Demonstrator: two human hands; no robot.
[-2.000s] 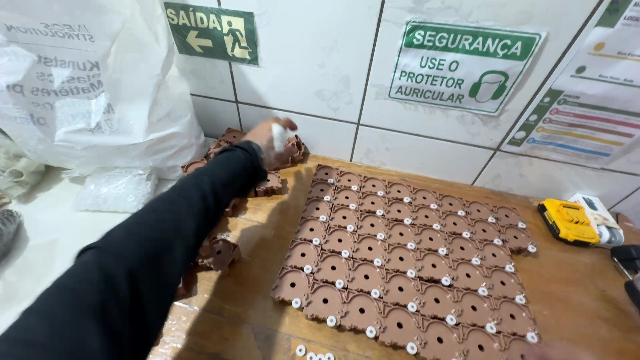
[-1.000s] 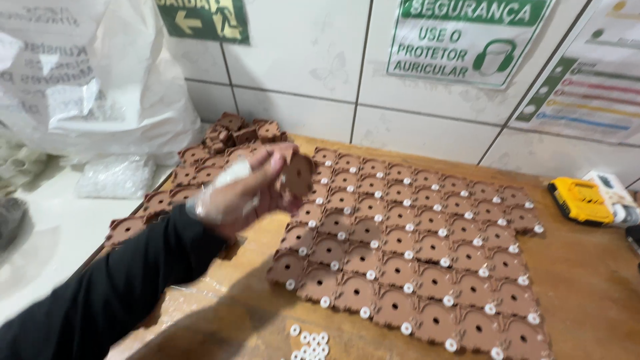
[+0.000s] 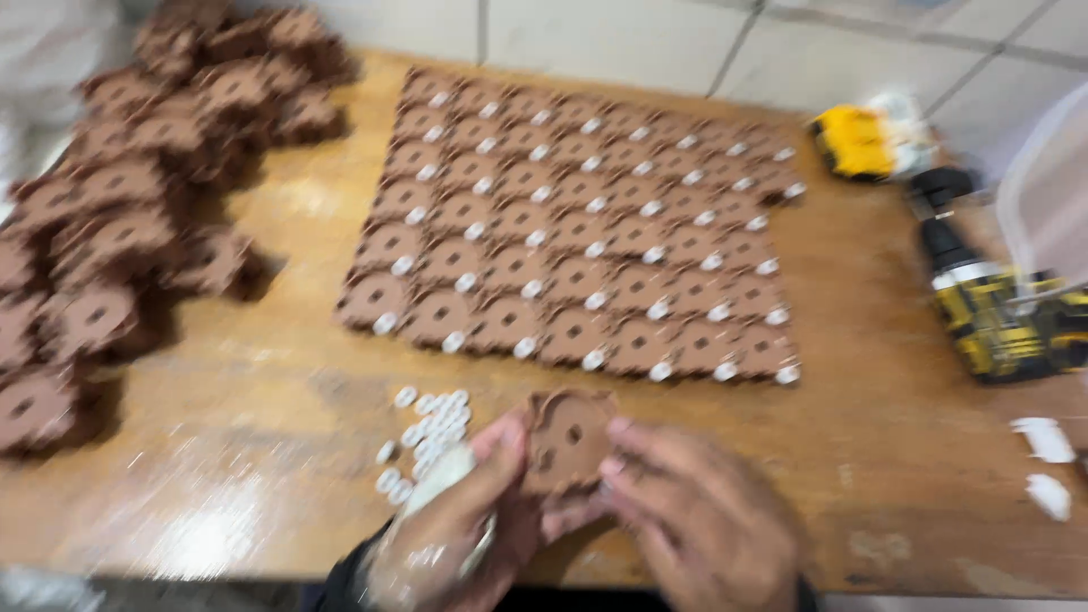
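Near the front edge of the wooden table, my left hand point(image 3: 463, 518) grips a brown plastic tile piece point(image 3: 574, 438) with a round recess and a small centre hole. Something white and clear plastic wraps part of that hand. The fingers of my right hand point(image 3: 705, 501) touch the piece's right side. Beyond them lies a panel of joined brown pieces point(image 3: 578, 229) with small white rings at their corners. Loose white rings point(image 3: 438, 425) sit just left of the held piece. A heap of loose brown pieces point(image 3: 127, 187) covers the left side.
A yellow and black cordless drill point(image 3: 994, 323) lies at the right, with a yellow and black battery point(image 3: 854, 143) behind it near the tiled wall point(image 3: 603, 38). White scraps point(image 3: 1047, 497) lie at the right front. A translucent plastic item point(image 3: 1054, 187) stands at the right edge.
My left hand has moved from the heap to the table's front with a brown piece. My right hand now shows beside it. The view has tilted down.
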